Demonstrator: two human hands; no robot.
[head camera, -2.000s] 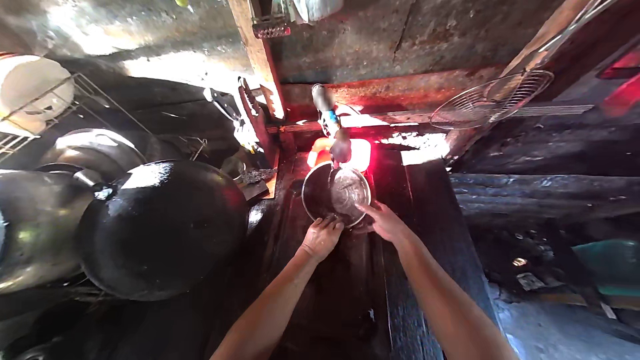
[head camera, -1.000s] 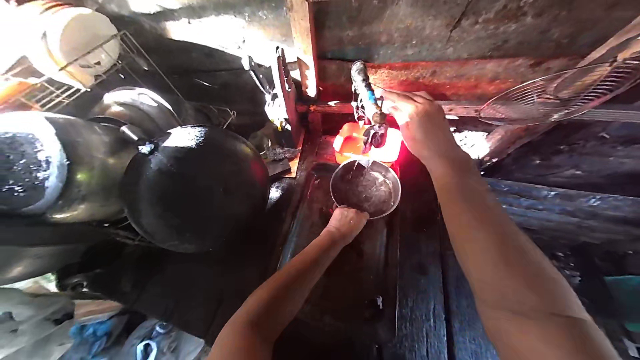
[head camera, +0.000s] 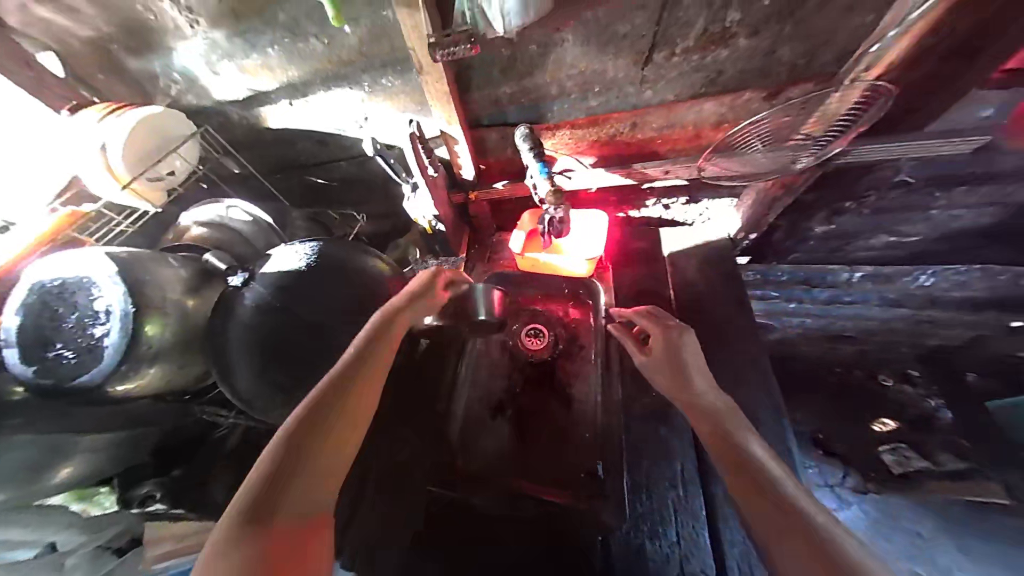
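My left hand (head camera: 438, 294) grips a small dark metal pot (head camera: 482, 307) at its near-left side, over the left edge of a sink. The pot is tilted, and its contents cannot be seen. To the right of the basin, my right hand (head camera: 660, 346) has its fingers bent close together by the rim; whether it holds something small is unclear. Between the hands lies the sink basin (head camera: 534, 432) with a round metal drain (head camera: 534, 337). A faucet (head camera: 542, 172) with blue on it reaches over a red-orange plastic container (head camera: 570, 240) behind the basin.
At the left stand a large black wok (head camera: 300, 328), a big metal pot (head camera: 160, 320) and a wire rack (head camera: 216, 152) with a white container (head camera: 152, 148). A round wire strainer (head camera: 792, 132) hangs at the upper right. Dark wooden planks (head camera: 656, 448) run along the sink's right side.
My left hand has carried the pot from under the faucet to the left, baring the drain. My right hand has come down from the faucet to the sink's right edge. No water stream shows now.
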